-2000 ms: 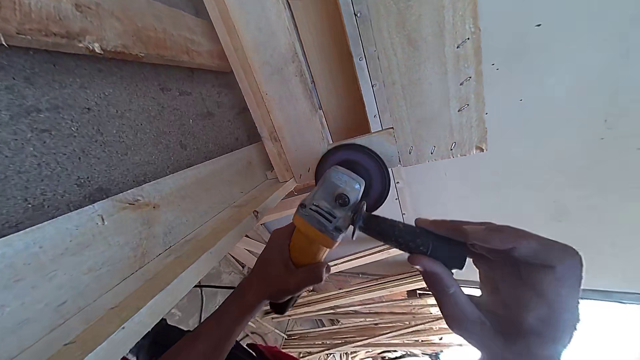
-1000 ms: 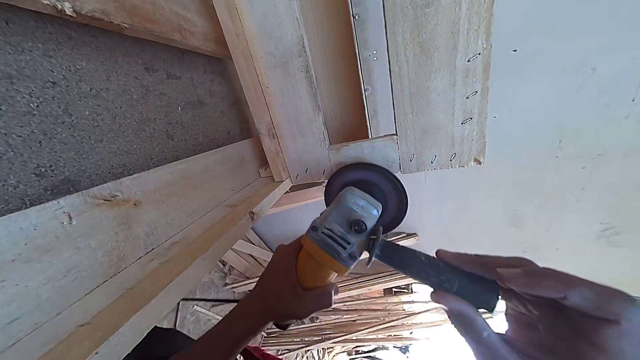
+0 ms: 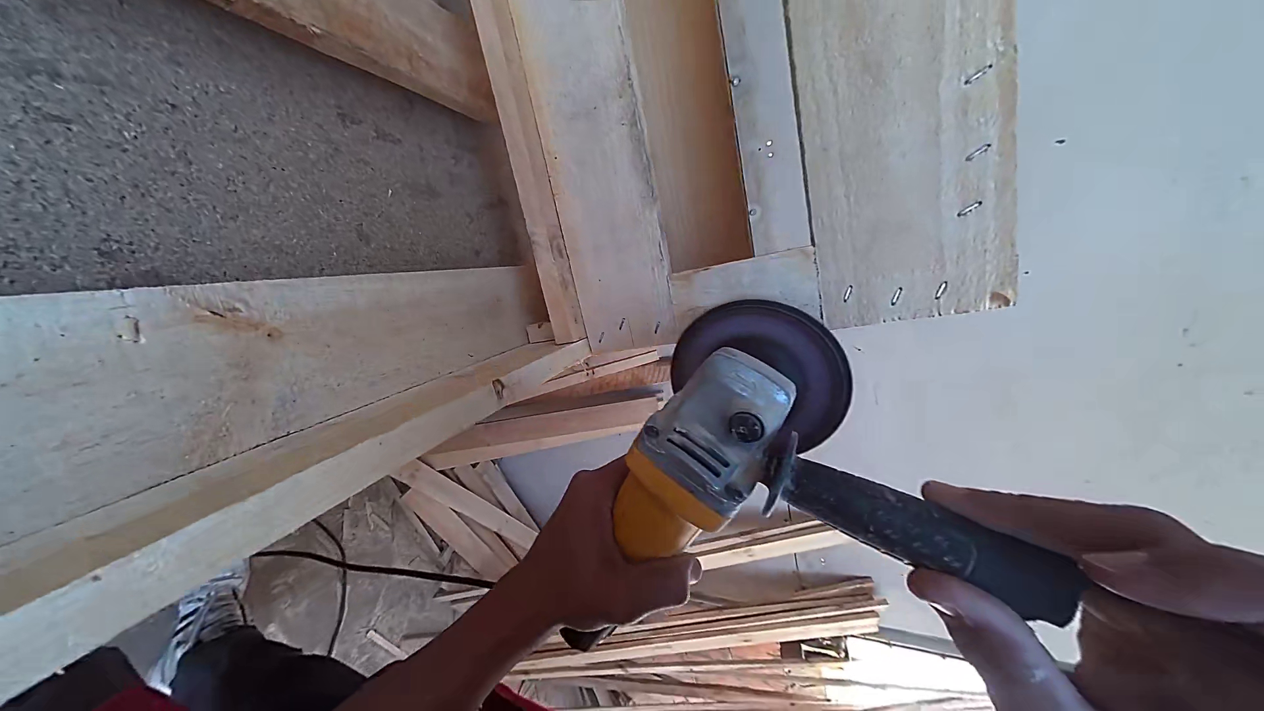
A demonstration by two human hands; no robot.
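Note:
An angle grinder with a grey metal head and yellow body [image 3: 657, 513] lies across the middle. My left hand [image 3: 602, 553] is wrapped around its body from the lower left. Its dark round disc [image 3: 815, 365] overlaps the lower edge of a short wooden crosspiece [image 3: 755, 281] in a wooden frame; contact cannot be told. From the right, my right hand [image 3: 1086, 563] holds the black side handle [image 3: 889, 523] between thumb and fingers, near its outer end. To the right of the crosspiece, a plywood piece [image 3: 899, 168] with staples along two edges lies on a pale panel [image 3: 1126, 296].
Long boards [image 3: 247, 385] run along the left beside grey rough ground [image 3: 247, 158]. Another timber [image 3: 385, 44] crosses the top left. Below are stacked wooden strips [image 3: 750, 622], scraps and a dark cord [image 3: 375, 568]. A metal strip [image 3: 770, 148] lies within the frame.
Both hands keep hold of the grinder, which stays close to the frame's lower end. In the view, grinder and hands have shifted slightly right since two seconds ago, partly as the view itself moves.

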